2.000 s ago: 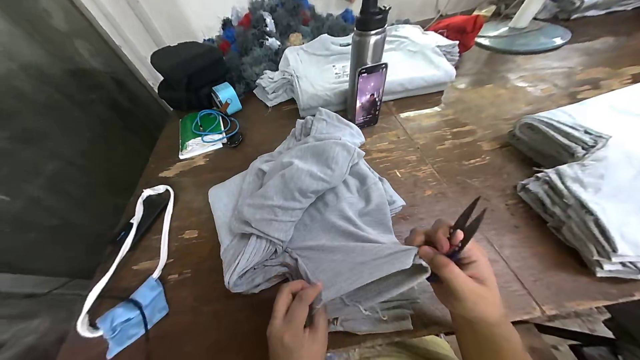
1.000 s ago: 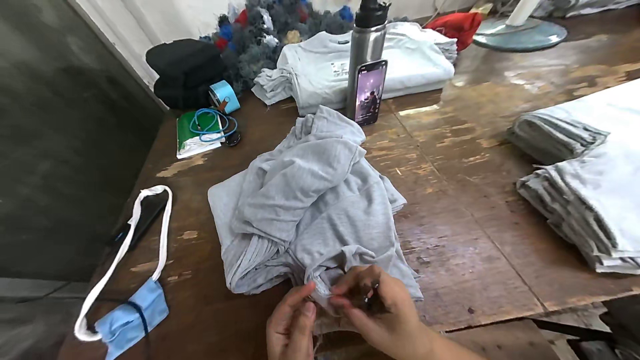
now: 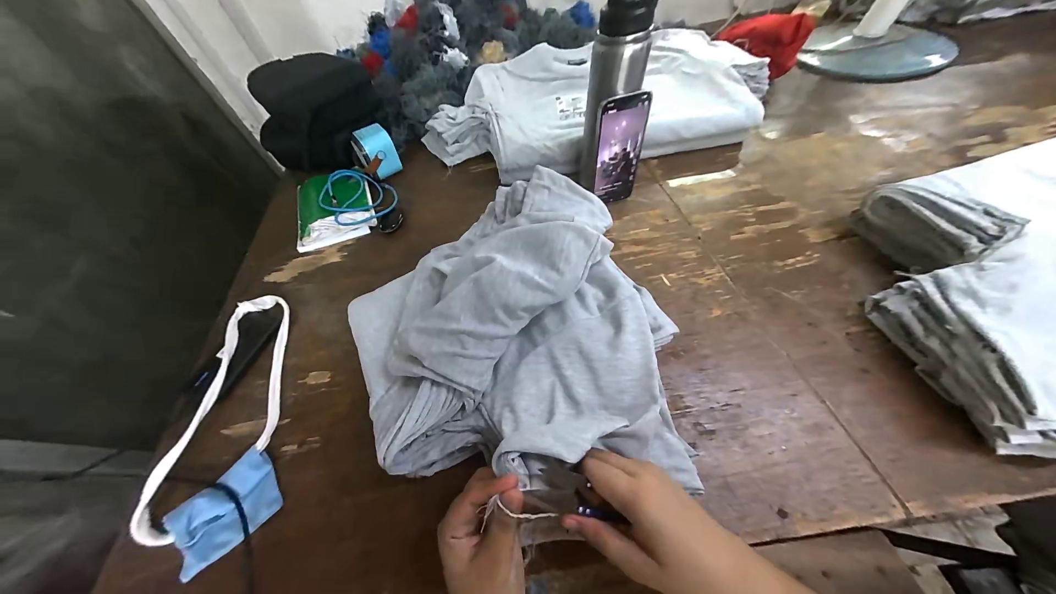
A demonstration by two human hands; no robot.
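A heap of grey knit garments lies rumpled on the wooden table, in front of me. At its near edge my left hand pinches the hem and a loose white thread between thumb and finger. Just to the right, my right hand holds small dark scissors in its curled fingers, with the blades toward the hem and partly hidden by the hand and cloth. The thread runs from the left fingertips toward the right thumb.
Folded grey fabric is stacked at right. Behind the heap are a steel bottle with a phone leaning on it and folded pale shirts. At left lie a blue pouch on a white strap and a green packet.
Two seconds ago my right hand held the scissors and a stretched cloth edge farther right. It has moved left, beside my left hand, and the cloth edge has dropped back. A thread now shows between the hands.
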